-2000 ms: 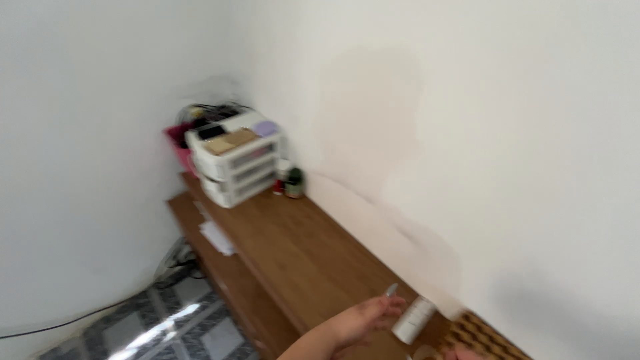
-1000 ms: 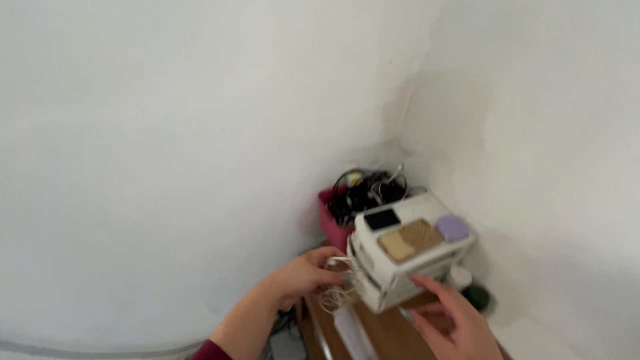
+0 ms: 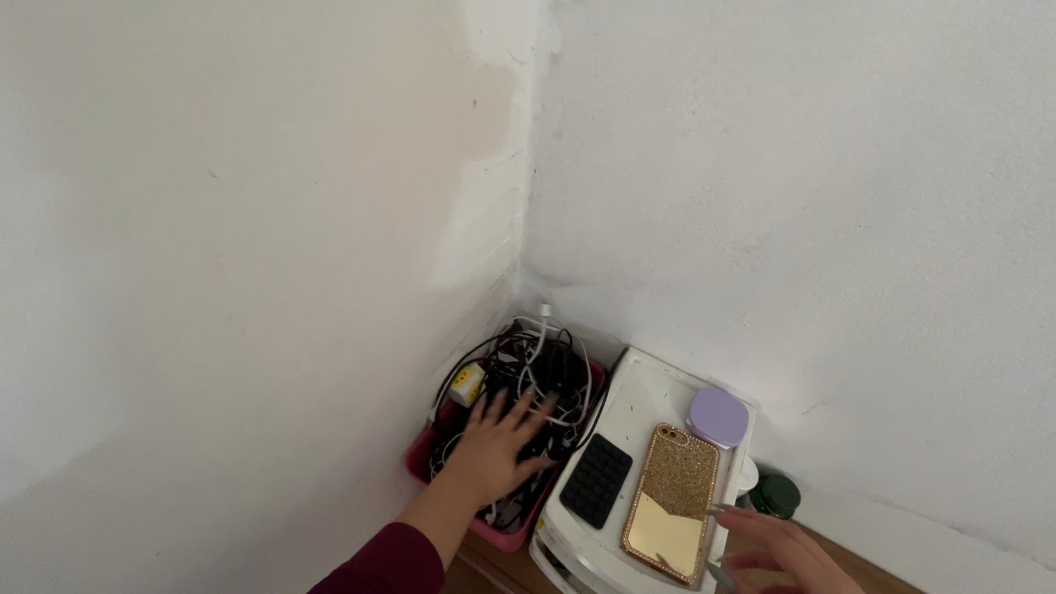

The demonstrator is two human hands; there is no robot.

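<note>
My left hand (image 3: 492,450), fingers spread, rests on a tangle of black and white cables (image 3: 528,363) in a pink basket (image 3: 505,538). A yellow-and-white charger-like block (image 3: 468,384) lies among the cables. My right hand (image 3: 775,549) is beside the right edge of a white plastic drawer unit (image 3: 635,388), its fingers apart and nothing seen in them. On the unit's top are a gold glitter phone case (image 3: 672,503), nearest to my right hand, a black pad with rows of bumps (image 3: 596,480) and a lilac rounded case (image 3: 718,417).
Two white walls meet in a corner behind the basket. A dark green lidded container (image 3: 775,495) and a white round lid (image 3: 747,476) stand right of the drawer unit. Below lies a brown wooden surface (image 3: 858,565).
My left hand has moved from the white cable bundle it held beside the drawer unit onto the cables in the pink basket. The bundle is no longer seen in it. The view has shifted.
</note>
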